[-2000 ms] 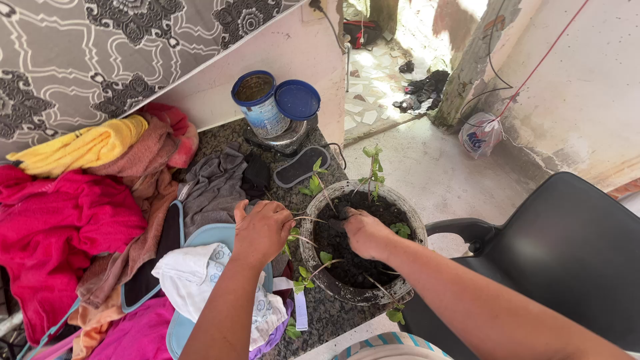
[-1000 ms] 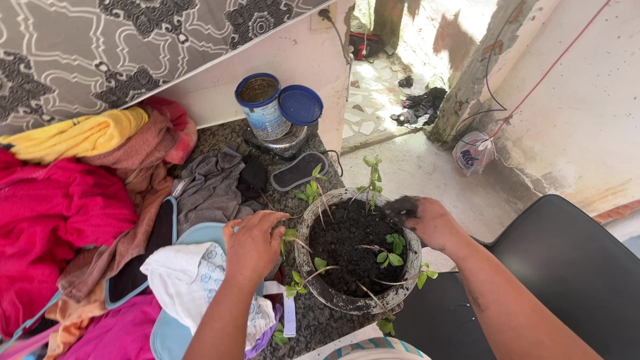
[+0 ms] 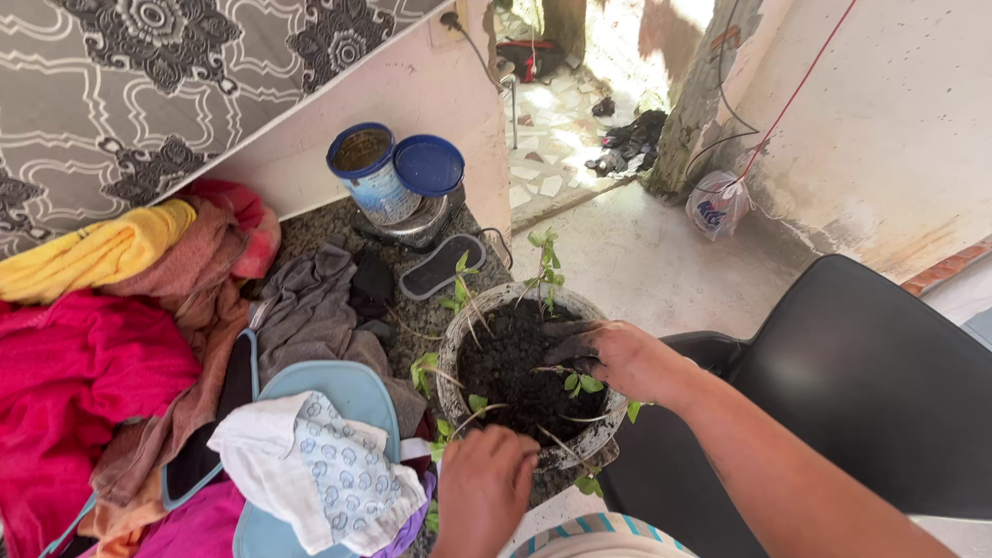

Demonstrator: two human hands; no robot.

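A round, rough-rimmed plant pot [image 3: 452, 381] full of dark soil [image 3: 504, 364] stands at the edge of a granite top. Leafy green cuttings [image 3: 545, 263] lean out over its rim on several sides. My right hand [image 3: 624, 360] reaches over the pot's right side, its soil-darkened fingers spread on the soil above a small leafy sprig [image 3: 583, 383]. At the near left rim is my left hand [image 3: 490, 473], fingers bent, close to a stem; whether it pinches anything is hidden.
Behind the pot, a blue-rimmed tin [image 3: 372, 182] and its lid [image 3: 429, 165] rest on a metal-topped device [image 3: 415, 225]. Piled clothes [image 3: 85, 364] and a white printed cloth [image 3: 333, 473] lie left. A black chair [image 3: 868, 395] stands right. A plastic bag [image 3: 718, 205] hangs by the wall.
My right hand has moved from the pot's right rim onto the soil. My left hand has shifted from the left rim toward the near left rim.
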